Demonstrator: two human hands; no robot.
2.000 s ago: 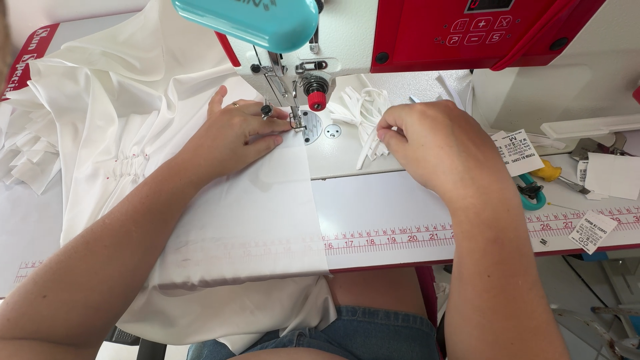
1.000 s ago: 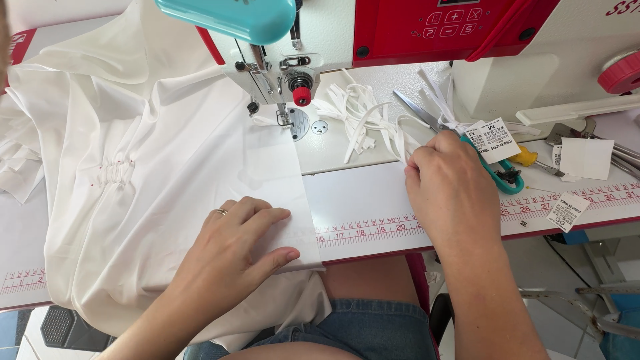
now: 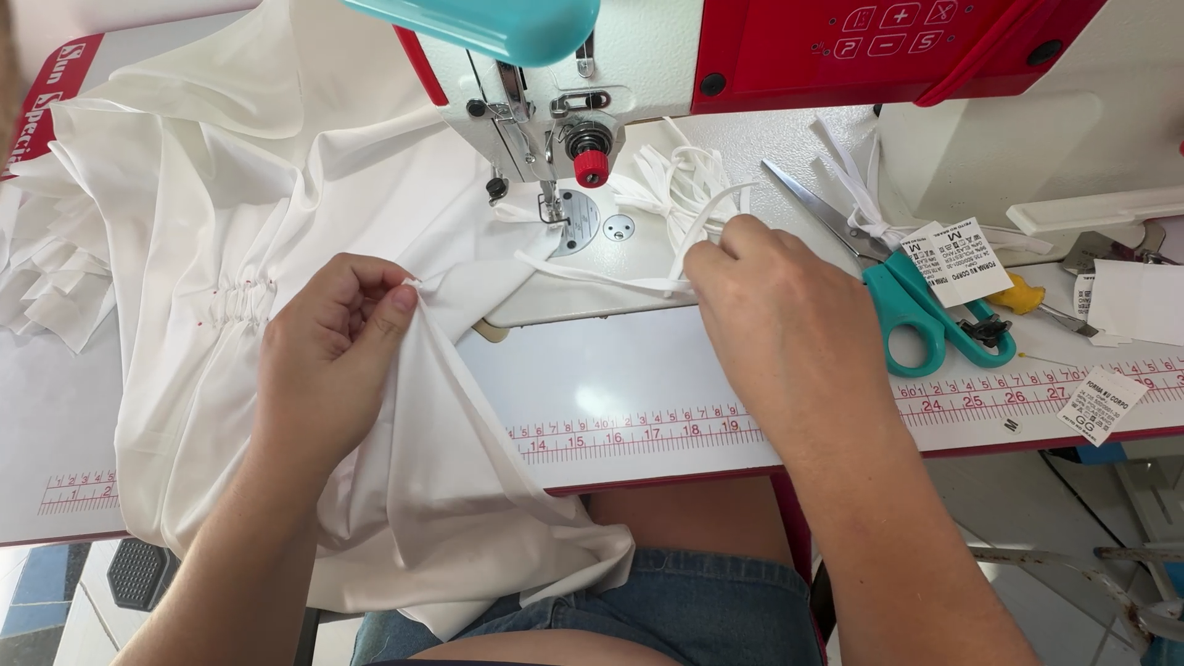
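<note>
My left hand point(image 3: 338, 347) pinches the edge of the white fabric point(image 3: 435, 388) between thumb and fingers, left of the presser foot point(image 3: 552, 205). The fabric has a gathered patch at the left and hangs over the table edge onto the lap. My right hand point(image 3: 777, 314) holds a thin white strip point(image 3: 601, 276) at the front of the heap of narrow white strips point(image 3: 680, 190) on the machine bed. Its fingertips are partly hidden. Just right of it lie scissors with teal handles point(image 3: 911, 319), their blades pointing up and left.
The sewing machine head point(image 3: 647, 55) stands over the bed. Printed white labels point(image 3: 967, 264), a yellow-handled tool point(image 3: 1017, 294) and a loose label point(image 3: 1101, 404) lie at the right. White fabric pieces point(image 3: 55, 268) lie far left. A red ruler scale point(image 3: 647, 430) runs along the table's front.
My left hand has lifted from lying flat on the fabric and now pinches its edge. My right hand has let go of the scissors, held one second ago, and holds a white strip.
</note>
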